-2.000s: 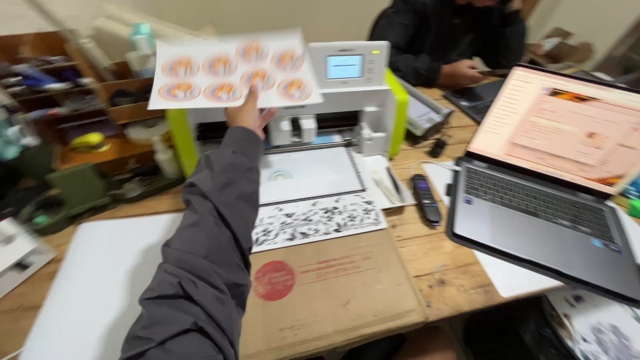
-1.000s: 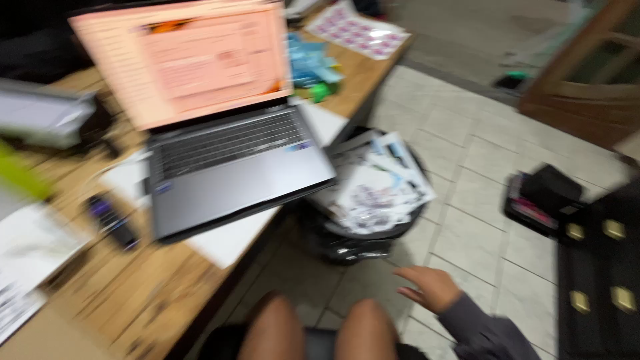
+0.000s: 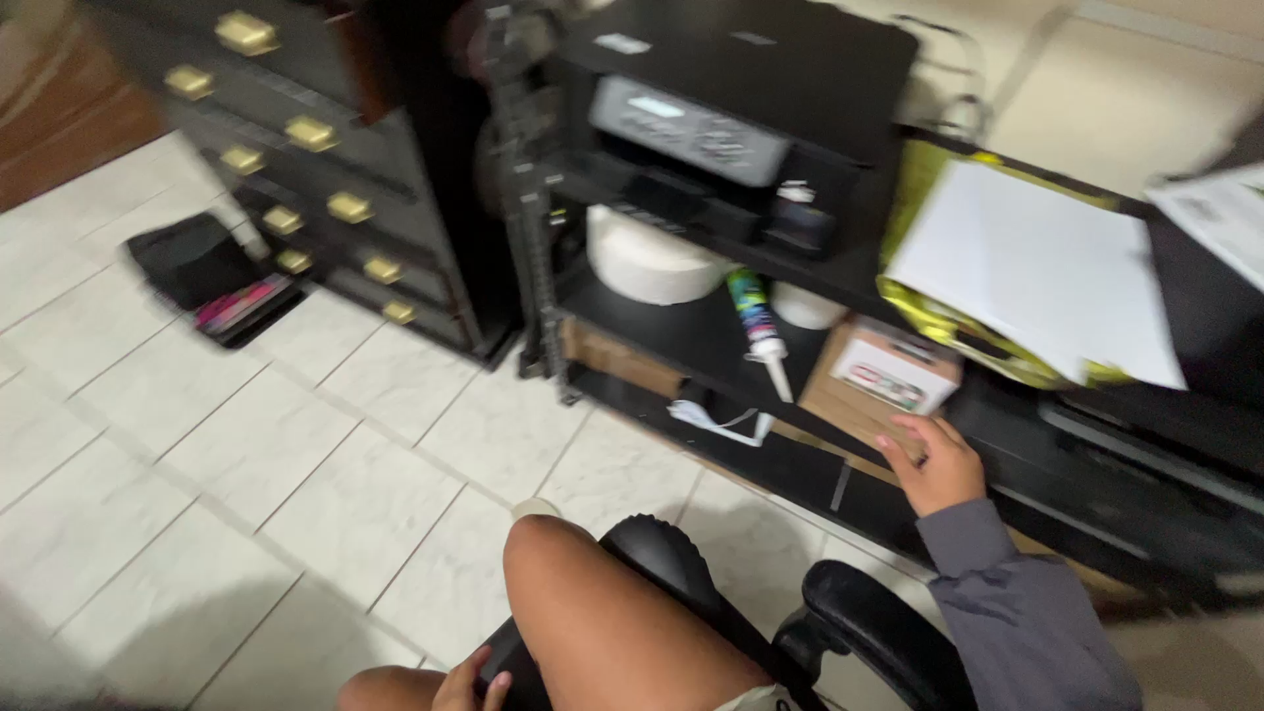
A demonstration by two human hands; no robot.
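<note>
My right hand [image 3: 936, 464], in a grey sleeve, is in front of the black shelf unit at the lower right, its fingers apart and nothing in them. Beyond its fingertips is a small printed box [image 3: 894, 373] beside a cardboard box [image 3: 851, 387]. My left hand [image 3: 472, 683] rests low between my legs at the bottom edge, partly cut off, and I see nothing in it. A nozzled tube [image 3: 756, 321] leans out over the shelf next to a white round roll [image 3: 652, 259]. White paper sheets [image 3: 1027, 262] lie on a yellow wrapper [image 3: 901, 296] at the right.
A black printer [image 3: 731, 89] stands on the shelf unit. To its left is a dark chest of drawers [image 3: 395, 178] with brass-coloured handles. An open black case [image 3: 212, 272] lies on the tiled floor. A black chair armrest [image 3: 874, 617] stands between my leg and right sleeve.
The view has swung from the desk, laptop and cutting machine to the floor and shelves. The sheet of round printed stickers held two seconds ago is out of sight.
</note>
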